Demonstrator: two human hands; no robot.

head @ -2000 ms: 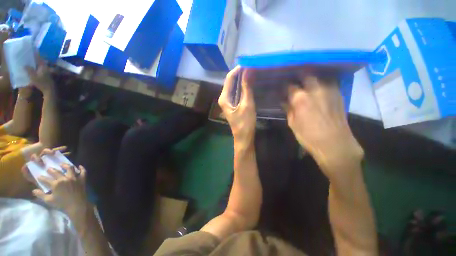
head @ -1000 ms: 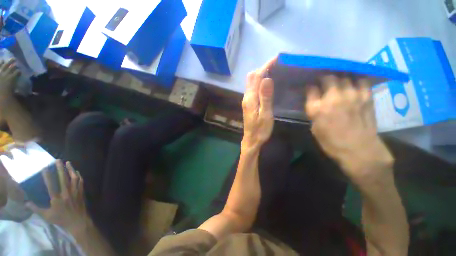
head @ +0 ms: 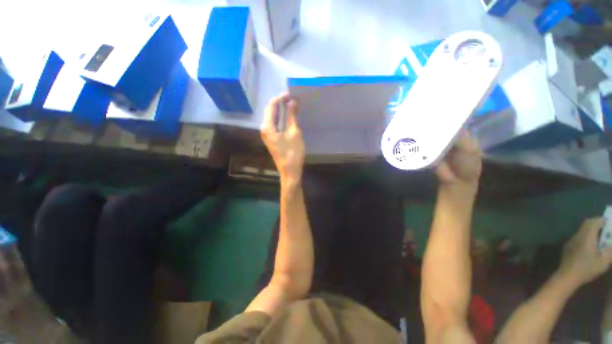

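My left hand [head: 285, 138] holds the left side of an open carton [head: 342, 124] at the table's front edge. The carton's pale inside faces me and a thin blue edge shows along its top. My right hand [head: 462, 160] holds a white device [head: 443, 99] from its lower right side, tilted, just right of the carton. The device is long and rounded, with a round patterned grille near each end. It partly hides a blue-and-white tall product carton [head: 417, 57] behind it.
Blue-and-white retail cartons [head: 227, 60] stand at the table's left. An open white carton [head: 547, 107] with raised flaps stands at the right. A neighbour's hand [head: 582, 252] holds a white item at the right edge. Another person's legs [head: 127, 248] are at left.
My right hand was at the carton's opening and is now to its right, holding the white device. The view has shifted right, so the left cartons appear farther left.
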